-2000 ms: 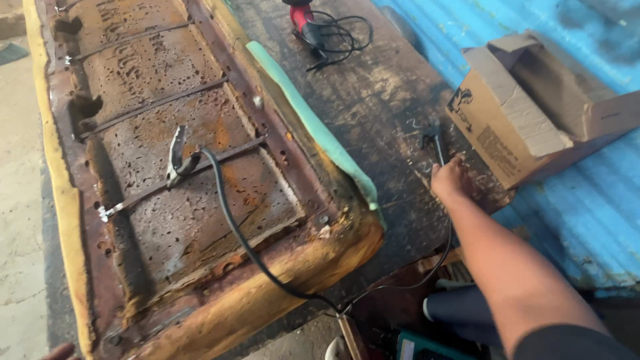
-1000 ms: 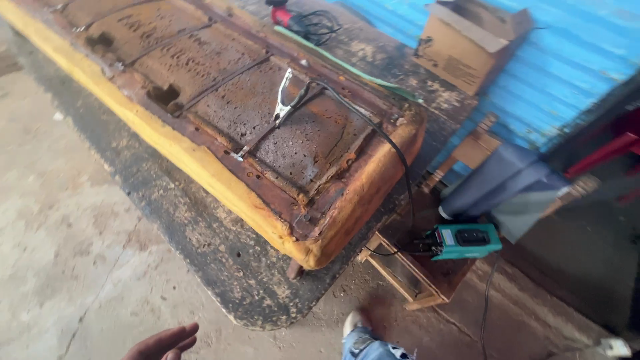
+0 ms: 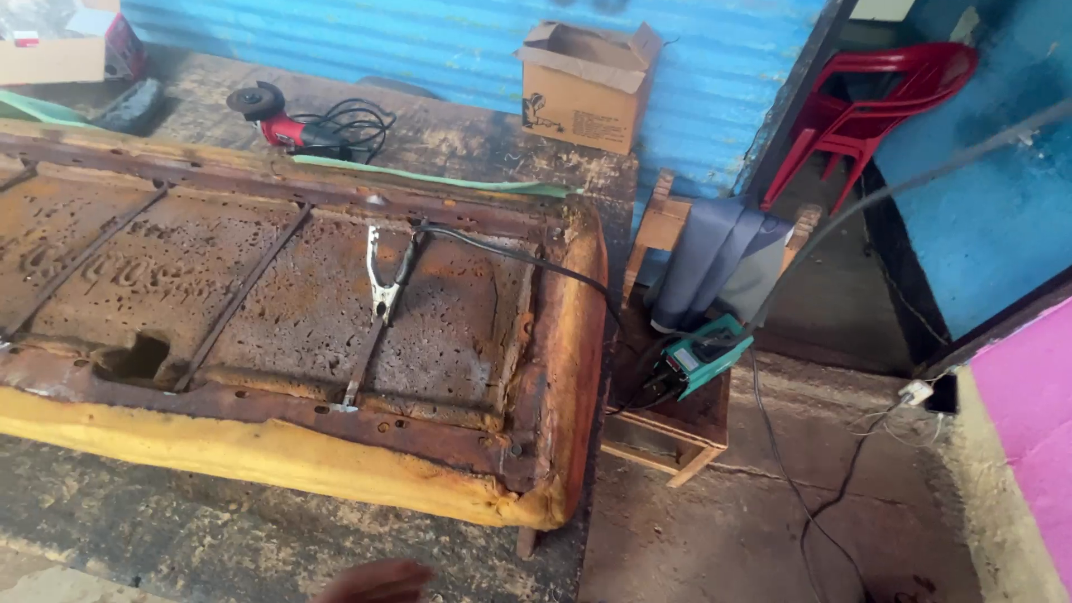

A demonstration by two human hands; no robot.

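Observation:
My left hand (image 3: 377, 582) shows blurred at the bottom edge, over the near side of the worktable (image 3: 276, 536); most of it is cut off, and nothing is visibly held. My right hand is out of view. Beyond the left hand lies a long seat cushion with a rusty metal frame (image 3: 276, 410) and yellow foam edges (image 3: 251, 452). A metal ground clamp (image 3: 383, 293) grips a thin cross strip of the frame, its black cable (image 3: 536, 260) running over the cushion's right end. Another thick cable (image 3: 904, 184) rises to the upper right from near a green welding machine (image 3: 708, 356).
An angle grinder (image 3: 280, 126) with a coiled cord and a cardboard box (image 3: 582, 92) stand along the table's far side. The welder sits on a wooden frame (image 3: 670, 435) right of the table. A red plastic chair (image 3: 879, 109) stands behind. Cords (image 3: 779, 452) trail over the floor.
The view has swung widely to the right. Two seconds ago my right hand was at a black cabled tool on the table; now that hand is out of view and a thick cable crosses the upper right.

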